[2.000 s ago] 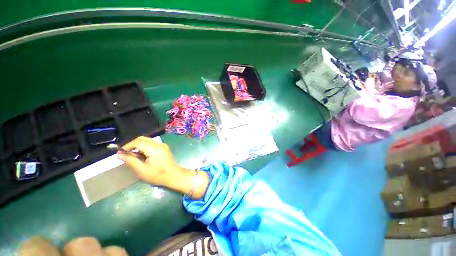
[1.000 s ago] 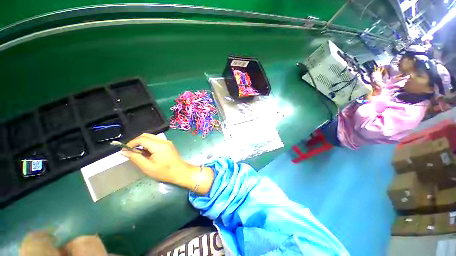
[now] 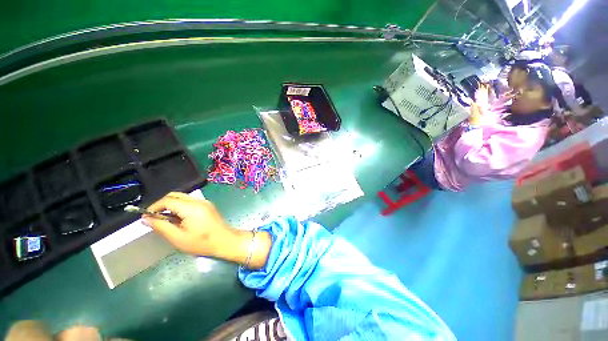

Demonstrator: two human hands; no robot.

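My right hand [image 3: 190, 228] holds a thin pen-like tool [image 3: 152, 213], perhaps tweezers, over the upper edge of the pale work pad [image 3: 133, 256]. The tool's pale tip is near the front edge of the black parts tray [image 3: 100, 233]. A black housing with a blue line [image 3: 120, 192] lies in a tray pocket just beyond the tip. Another black housing [image 3: 72, 216] lies left of it. A housing with a white printed part [image 3: 29, 247] lies further left. My left hand [image 3: 53, 332] is cut off by the bottom edge and blurred; only finger parts show, so its hold cannot be told.
A tangled red-blue wire pile [image 3: 241, 160] lies right of the tray. Beyond it, a black parts bin [image 3: 309, 110] with coloured wires stands by a clear plastic bag [image 3: 293, 143]. A white vented box [image 3: 425, 98] stands further right, beside a person in pink [image 3: 493, 150]. Cartons [image 3: 550, 226] stand at far right.
The view has shifted slightly. My right hand keeps its hold on the tool near the tray's front edge. My left hand shows less at the bottom edge.
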